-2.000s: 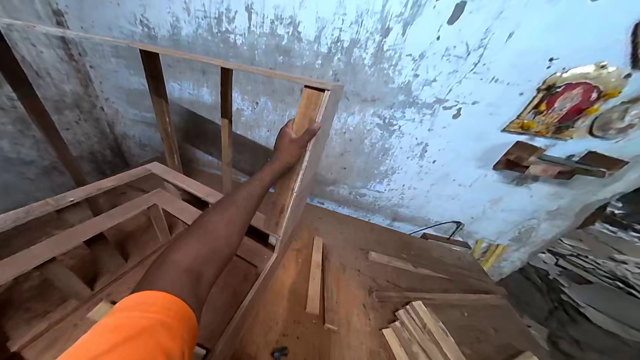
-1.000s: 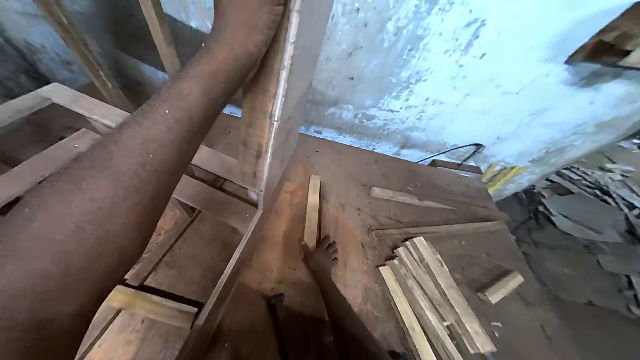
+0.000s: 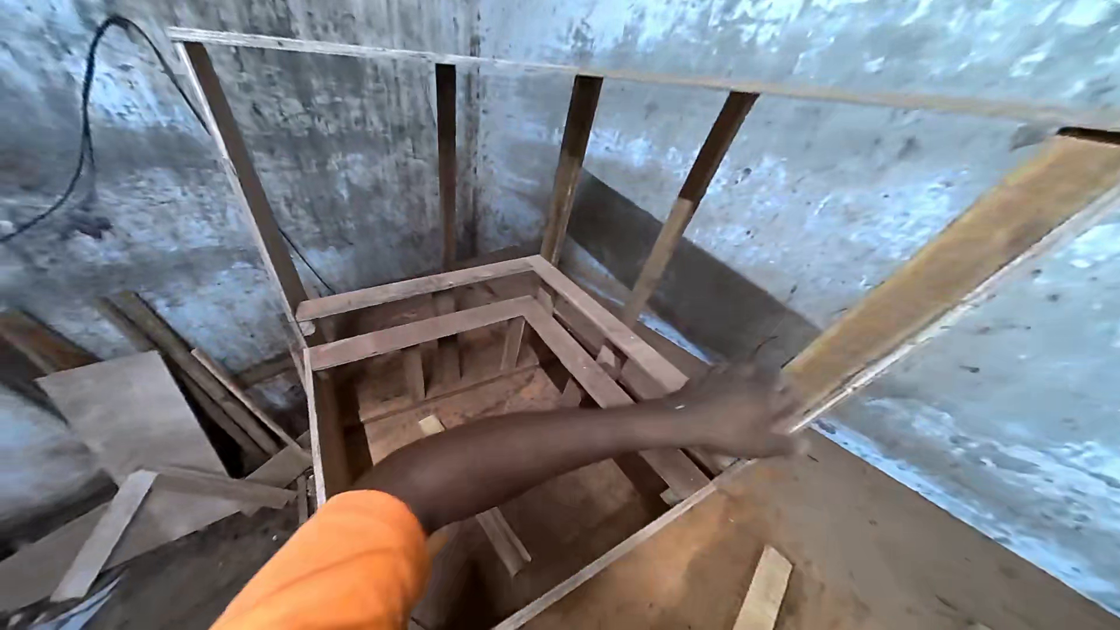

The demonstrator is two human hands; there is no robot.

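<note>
My left hand [image 3: 757,411], blurred, is at the lower end of a wide wooden upright [image 3: 927,280] on the right of a wooden frame; whether its fingers grip the upright I cannot tell. The orange-sleeved forearm crosses over the frame's lower part. My right hand is out of view. A long thin top rail [image 3: 516,66] joins several wooden uprights, among them a narrow post [image 3: 573,166]. Lower down, two bent wooden rails run roughly parallel, an upper rail [image 3: 411,289] and an inner rail [image 3: 420,332]. Loose wood strips [image 3: 503,541] lie inside the frame.
A wood strip [image 3: 764,591] lies on the brown floor at lower right. Boards and a flat panel [image 3: 131,411] lean at the left near a worn blue-grey wall [image 3: 367,157]. A black cable [image 3: 86,114] hangs there, and scrap wood [image 3: 105,534] lies below.
My left hand has moved from the upper part of the wide upright to its lower end. My right hand, beside a floor strip one second ago, has left the view. The view has swung left.
</note>
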